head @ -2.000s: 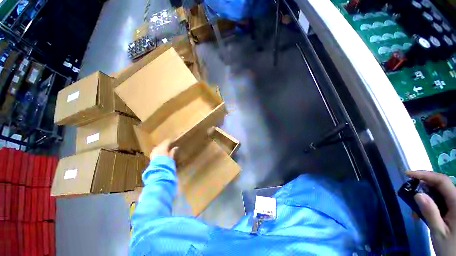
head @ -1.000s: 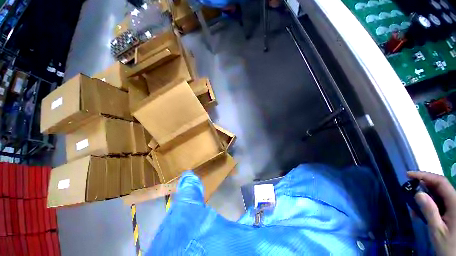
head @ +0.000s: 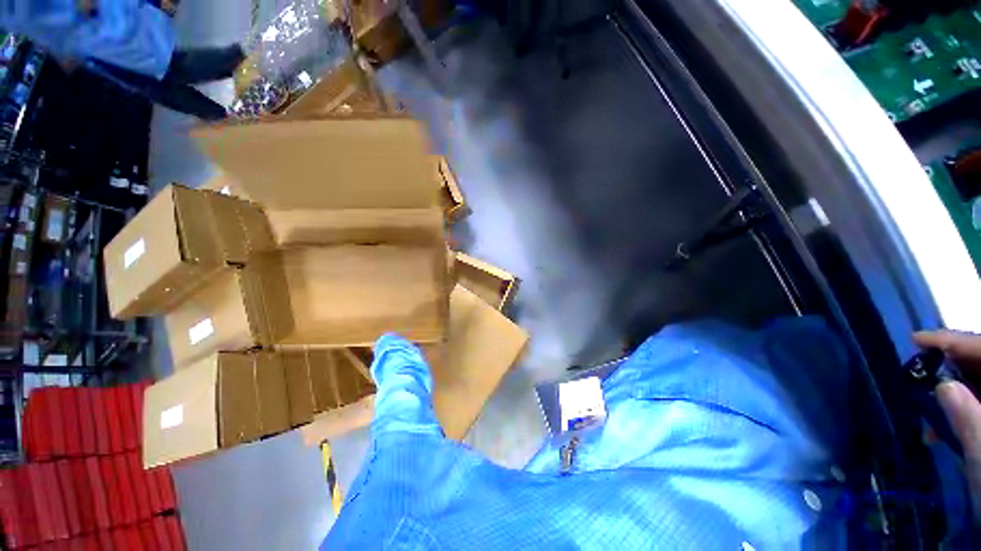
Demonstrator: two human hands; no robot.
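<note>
An empty open brown carton [head: 360, 291] stands above the carton pile with its lid raised away from me. My left sleeve reaches its near wall; the left hand is hidden by the sleeve and carton edge, so its grip does not show. My right hand [head: 961, 377] is cut off by the right edge. Its fingers and thumb hold a dark capacitor [head: 927, 366] beside the conveyor rail.
Brown cartons with white labels [head: 181, 418] are stacked left, other open cartons [head: 479, 371] lie beside the held area. Red stacks [head: 91, 474] stand lower left. A person in blue [head: 97, 38] is upper left. The white rail [head: 861, 129] and green boards [head: 936, 75] are right.
The open carton has shifted and turned, its lid now upright towards the back. My left sleeve stays at its near side. My right hand has moved slightly right. A person has appeared upper left.
</note>
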